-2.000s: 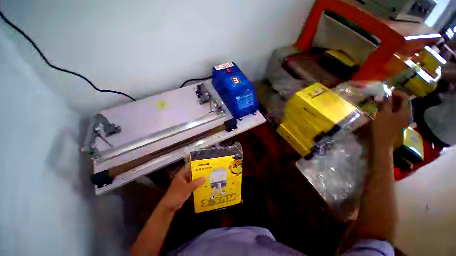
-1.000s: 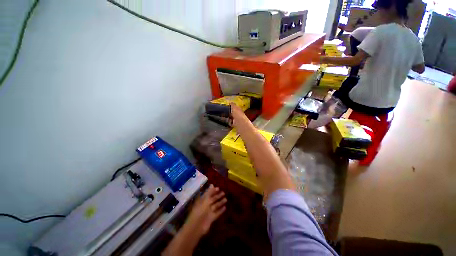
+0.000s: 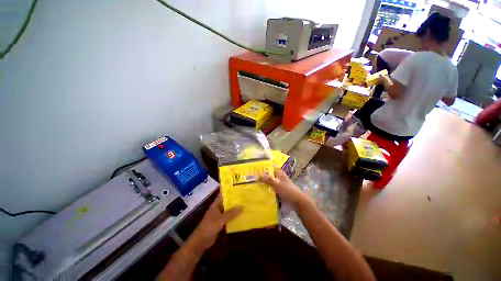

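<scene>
A yellow retail box (image 3: 250, 206) is held up in front of me in a clear shrink film bag (image 3: 236, 144), whose loose end stands up past the box's top edge. My left hand (image 3: 215, 215) grips the box at its lower left. My right hand (image 3: 283, 186) holds its upper right side. Small print shows near the top of the face turned to me. Other yellow stacked boxes (image 3: 281, 159) are mostly hidden behind the held one.
The bar sealer (image 3: 90, 219) with its blue control box (image 3: 174, 164) is at left. The orange shrink tunnel (image 3: 296, 82) has yellow boxes (image 3: 254, 113) at its opening. Film offcuts (image 3: 324, 192) lie at right. A person (image 3: 420, 90) sits on a red stool beyond.
My right hand has come back from the tunnel opening, where its box now lies. My left hand, empty a second ago, now holds a bagged box with my right.
</scene>
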